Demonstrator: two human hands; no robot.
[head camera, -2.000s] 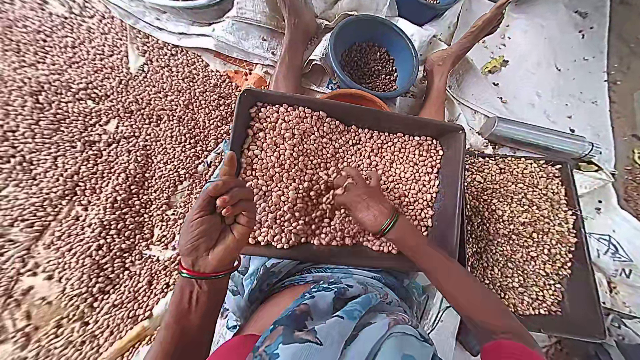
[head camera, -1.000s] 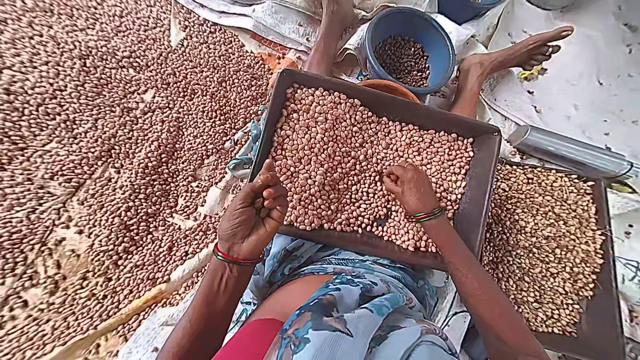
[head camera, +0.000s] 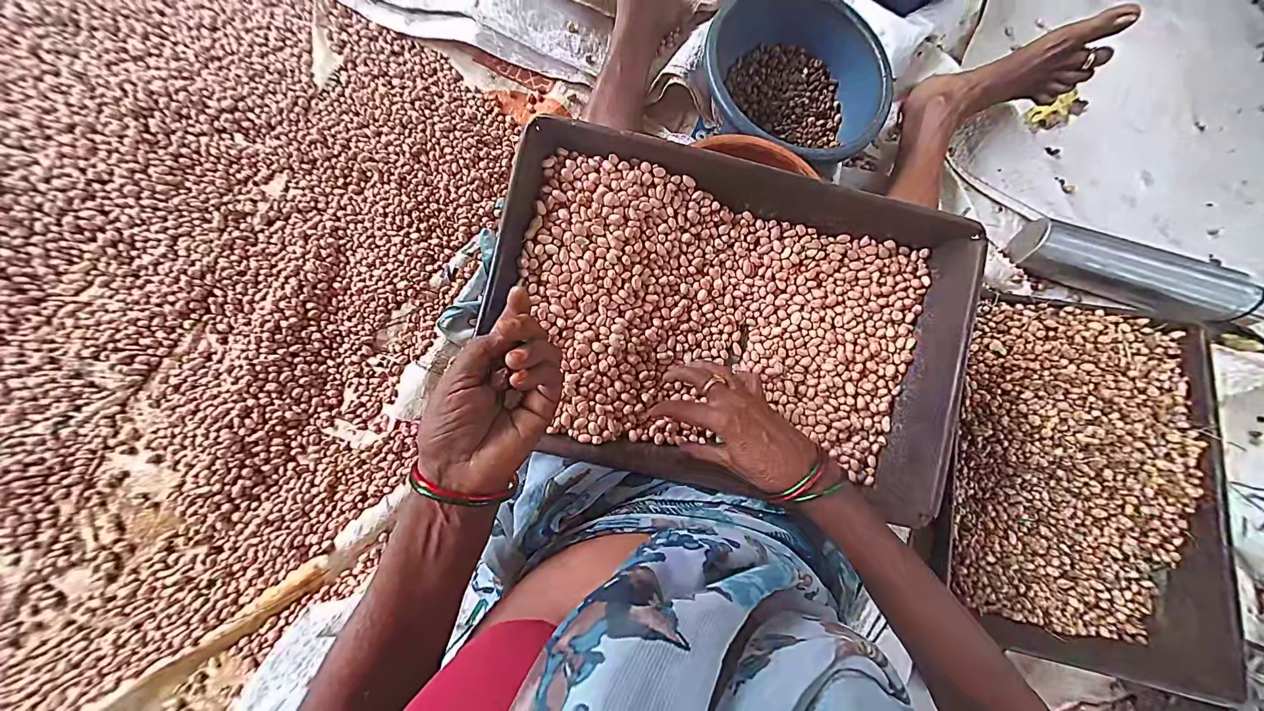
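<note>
A dark rectangular tray lies tilted across my lap, spread with pinkish-brown beans or nuts. My left hand is raised at the tray's left edge, palm up, with the fingers curled in and the thumb pointing up; whether something small is inside the curl cannot be told. My right hand rests palm down on the beans near the tray's lower edge, its fingers spread and touching them, with nothing plainly gripped.
At right, a second dark tray holds paler beans, below a metal cylinder. Beyond my tray stand a blue tub with dark beans and an orange bowl. Beans cover the ground at left, beside a wooden pole.
My right hand has moved down and left over the beans, and its fingers have spread from a pinch. My left hand stays curled at the tray's left side.
</note>
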